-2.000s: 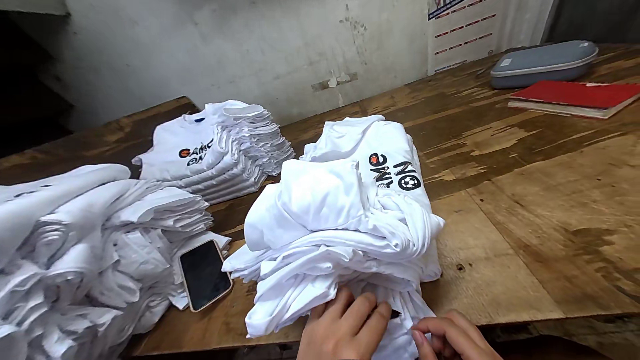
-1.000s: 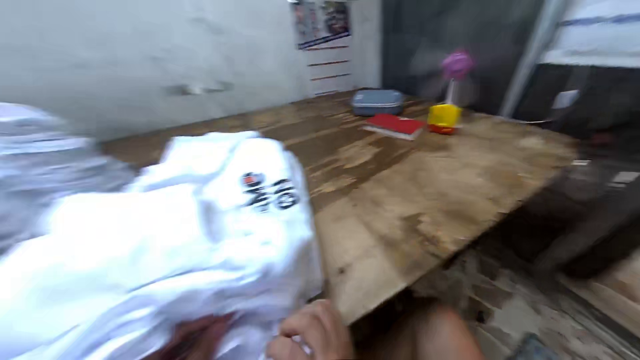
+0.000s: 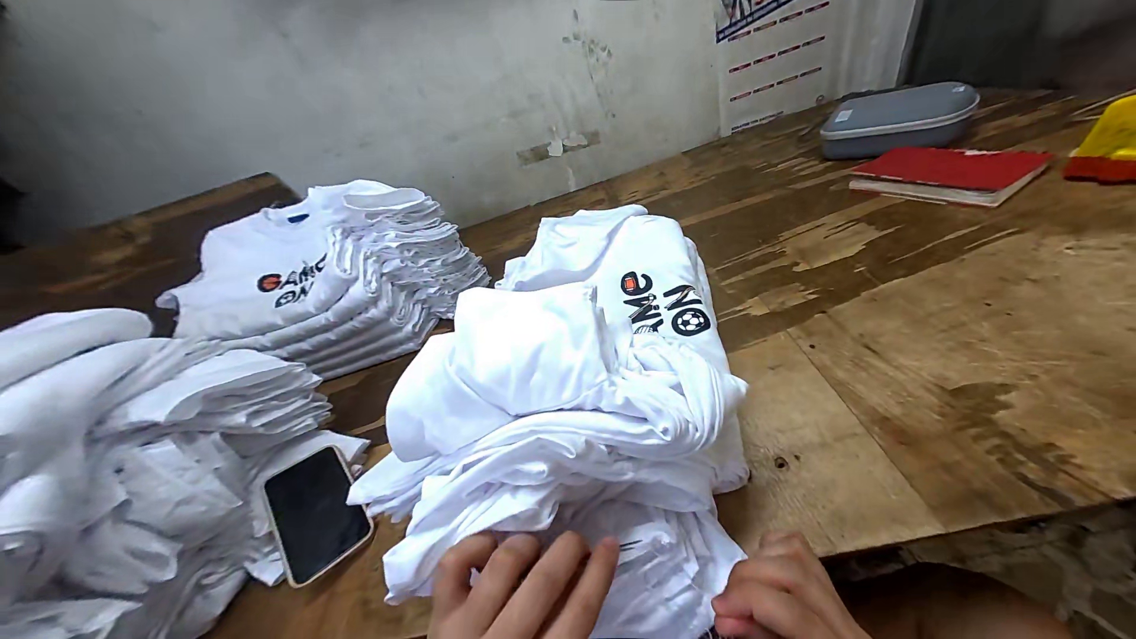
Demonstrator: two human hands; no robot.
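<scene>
A pile of white T-shirts lies at the centre of the table, loosely folded on top, with a printed shirt under its far side. My left hand rests against the near side of this pile, fingers bent over the white fabric; whether it grips any is hidden. At the pile's lower right corner, my right hand pinches the edge of a white shirt between thumb and fingers. Behind to the left stands a neat stack of printed white T-shirts.
Bunched white fabric covers the left side, beside a smartphone. Far right on the wooden table are a grey zip case, a red notebook and a yellow and red object. The table's near edge runs at lower right.
The view swung right and came back. Both hands are at the near side of the pile, much as two seconds ago; the pile looks little changed.
</scene>
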